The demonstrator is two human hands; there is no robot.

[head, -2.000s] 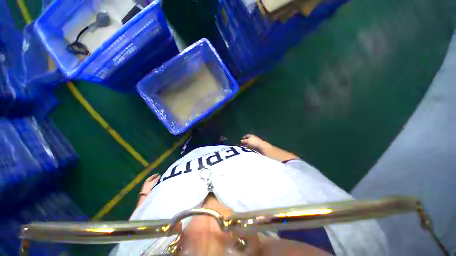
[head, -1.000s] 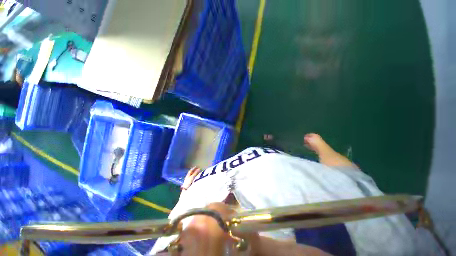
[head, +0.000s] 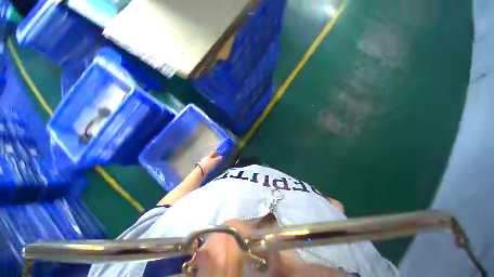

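The small blue crate (head: 150, 157) stands on the floor in front of me, with clear film at its rim and a tan bottom. My left hand (head: 210, 161) reaches over it from the left and its fingers are at the crate's near right rim. Blur hides whether they grip it. My right hand (head: 336, 205) shows only as a small patch of skin beside the shirt; the rest is hidden. A larger blue crate (head: 116, 127) stands to the left, with a grey and black corded unit (head: 102, 113) on its pale bottom.
A stack of tan cardboard sheets (head: 176, 32) lies on stacked blue crates (head: 244, 81) ahead. More blue crates (head: 59, 32) stand at the upper left, and blurred blue crates fill the left side. Yellow lines (head: 295, 78) cross the green floor (head: 368, 140).
The view has turned and shifted. My left hand has moved forward to the small crate's rim. My right hand, clearly visible before, is now mostly hidden by the shirt.
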